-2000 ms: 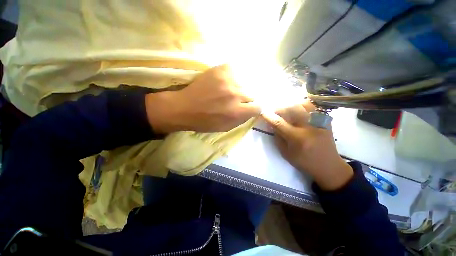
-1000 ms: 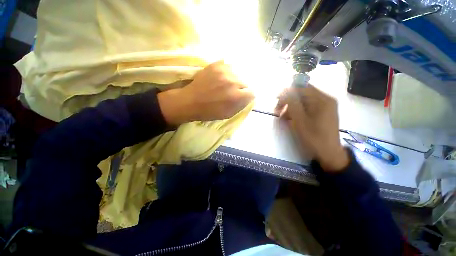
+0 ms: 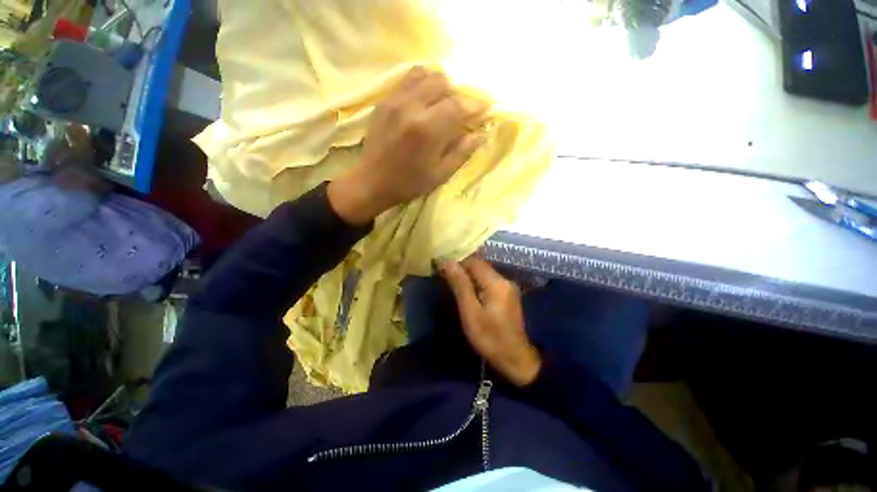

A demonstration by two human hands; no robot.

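The yellow fabric piece (image 3: pixel 308 67) lies over the left of the white table and hangs in folds over its front edge to my lap. My left hand (image 3: pixel 413 144) grips gathered fabric on the table, fingers curled. My right hand (image 3: pixel 490 312) is lower, at the table's front edge, its fingertips at the hanging fabric's edge; whether they pinch it I cannot tell. Glare hides the fabric's upper right part.
A ruler strip (image 3: pixel 625 276) runs along the table's front edge. Blue-handled snips (image 3: pixel 839 207) lie at the right, with a black phone (image 3: pixel 822 48) behind. Small metal machine parts (image 3: pixel 642 21) show at the top. A person in patterned clothing (image 3: pixel 91 231) is at the left beside another machine (image 3: pixel 82 91).
The view has swung left and down, so most of the sewing machine is out of it. My right hand has moved from beside the needle area down to the fabric at the table edge.
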